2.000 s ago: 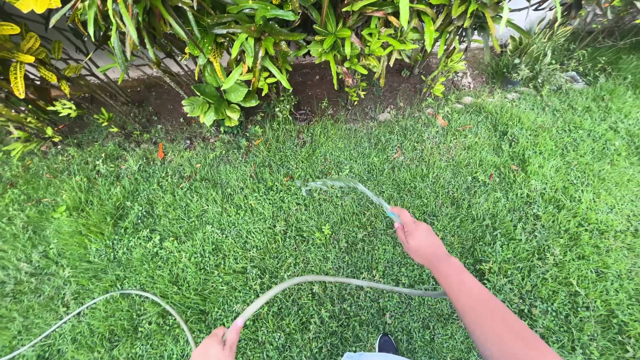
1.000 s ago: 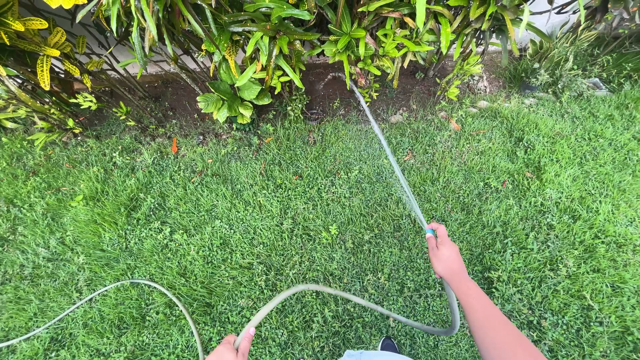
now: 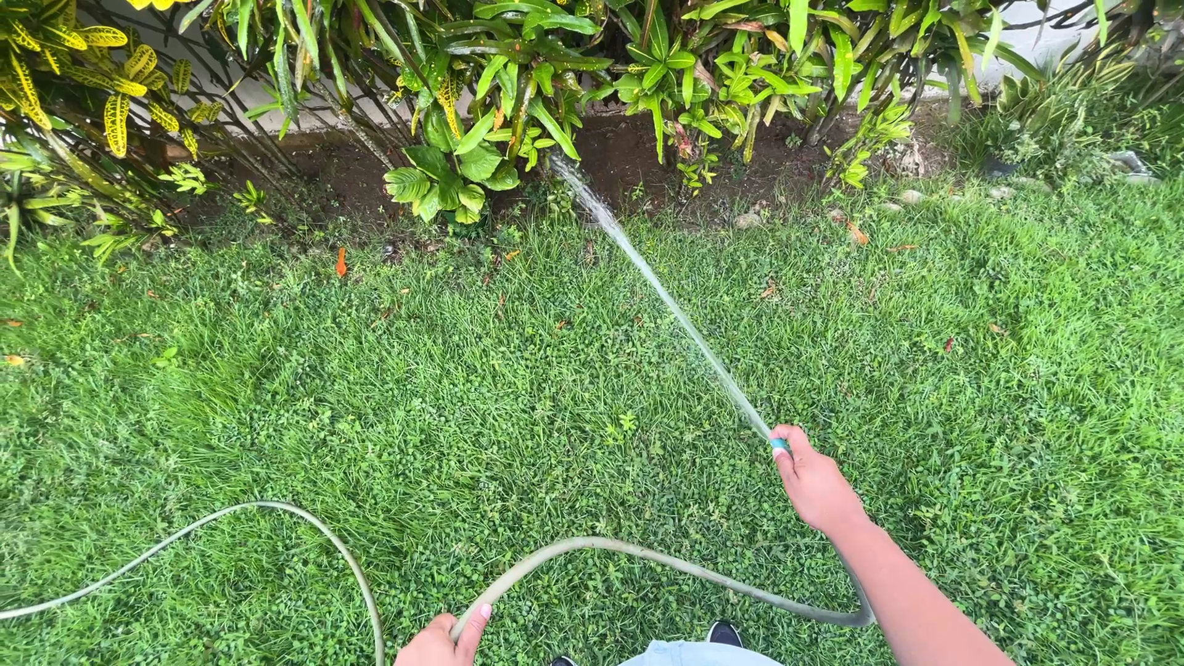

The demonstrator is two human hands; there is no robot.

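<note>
My right hand [image 3: 816, 481] grips the end of a pale garden hose, its thumb close to the blue-green tip [image 3: 779, 445]. From there a jet of water [image 3: 661, 291] runs up and left to the soil bed [image 3: 610, 153] beside a broad-leaved plant [image 3: 449, 176]. At the bottom edge my left hand [image 3: 444, 640] is closed around a middle stretch of the same garden hose [image 3: 638, 550], which loops across to below my right wrist. Another length of hose [image 3: 268, 505] curves over the grass on the left.
Grass [image 3: 518, 398] lies between me and the bed. Croton shrubs with yellow-spotted leaves [image 3: 116, 120] and other leafy shrubs [image 3: 666, 65] stand before a pale wall. Stones [image 3: 911, 197] edge the bed at right. My shoe [image 3: 724, 634] shows at the bottom.
Two seconds ago the water fell in a short arc onto the grass; now a long jet reaches the bed. Since one second ago its far end has moved left. Both hands keep hold of the hose.
</note>
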